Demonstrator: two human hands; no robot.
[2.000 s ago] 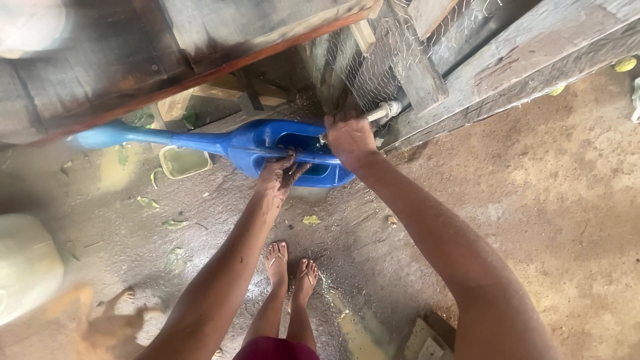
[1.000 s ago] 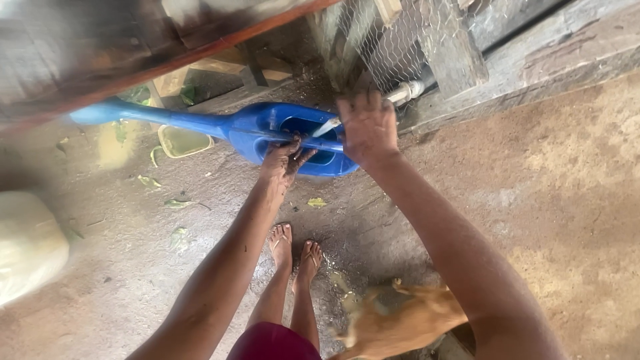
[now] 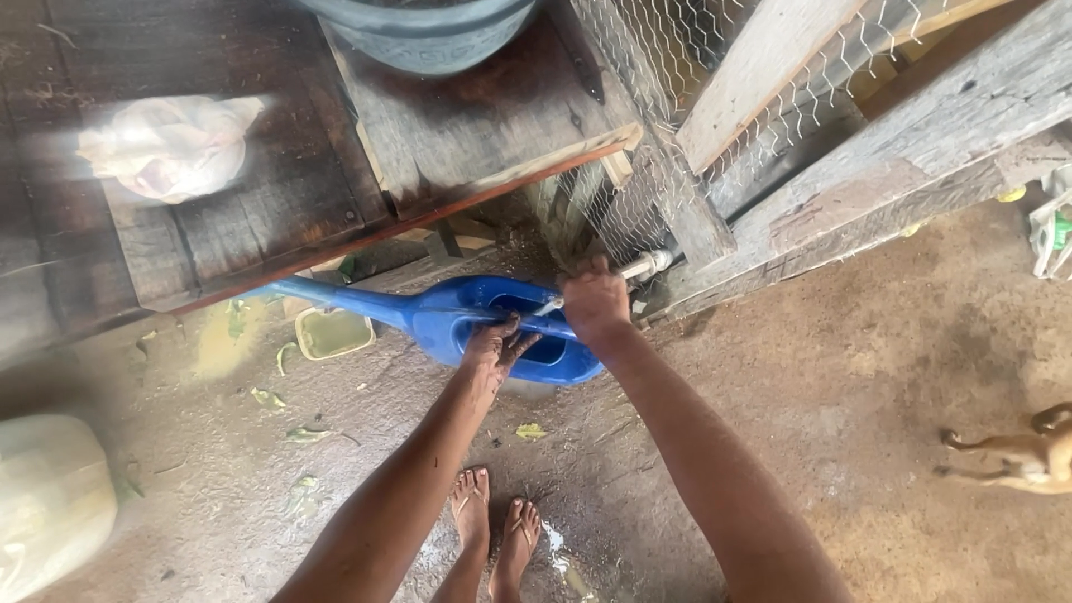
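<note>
A blue plastic watering can [image 3: 435, 322] is near the middle of the view, its long spout pointing left below the edge of a wooden table. My left hand [image 3: 500, 342], dirty at the fingers, is closed around the can's handle bar. My right hand [image 3: 596, 301] is at a tap on a white pipe [image 3: 646, 265], over the can's right end; its fingers hide most of the tap. Water runs from the tap's mouth into the can's opening.
The wooden table [image 3: 494, 159] holds a basin [image 3: 427, 38] and a plastic bag [image 3: 180, 146]. Wire mesh and boards [image 3: 904, 167] stand at upper right. A shallow tray [image 3: 335, 333], a large whitish container [image 3: 50, 502] and a dog [image 3: 1026, 456] are on the ground.
The dog, near my right arm one second ago, is now at the far right. Both hands remain at the can and tap. The view has shifted to show more of the table.
</note>
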